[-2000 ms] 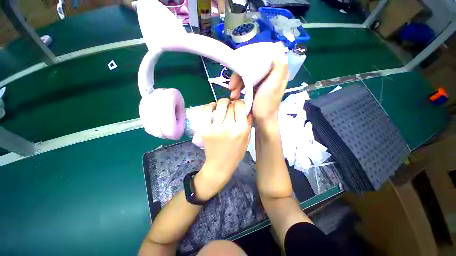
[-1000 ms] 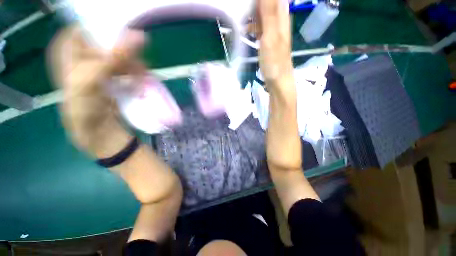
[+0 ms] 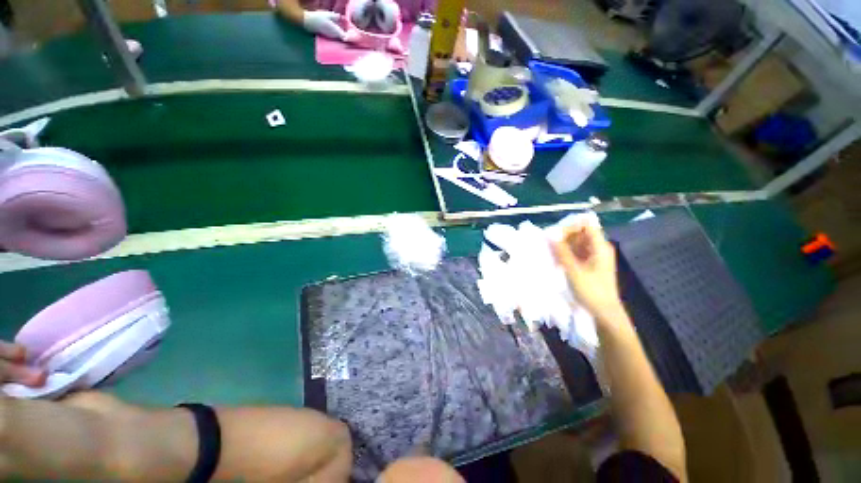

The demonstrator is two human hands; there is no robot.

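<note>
The headphones [image 3: 94,325] are at the left edge, partly cut off, with two pink ear cushions on white cups. My left hand [image 3: 24,377], cut off by the left edge, grips the lower cup. My right hand [image 3: 585,259] is at the pile of white wiping cloths [image 3: 533,274], its fingers curled; whether it holds a cloth is unclear. The grey mat in wrinkled clear plastic [image 3: 425,358] lies in front of me, with a white fluffy tuft [image 3: 413,243] at its upper edge.
Dark grey foam sheets [image 3: 689,283] are stacked at the right. Beyond are a solvent bottle [image 3: 577,166], scissors [image 3: 477,184], a round white lid [image 3: 511,149] and a blue tray [image 3: 538,127]. A coworker's gloved hand [image 3: 324,23] is near pink-and-white headphones.
My left hand has carried the headphones from above the mat to the far left. My right hand has come down and back to the cloth pile. The tuft is now visible.
</note>
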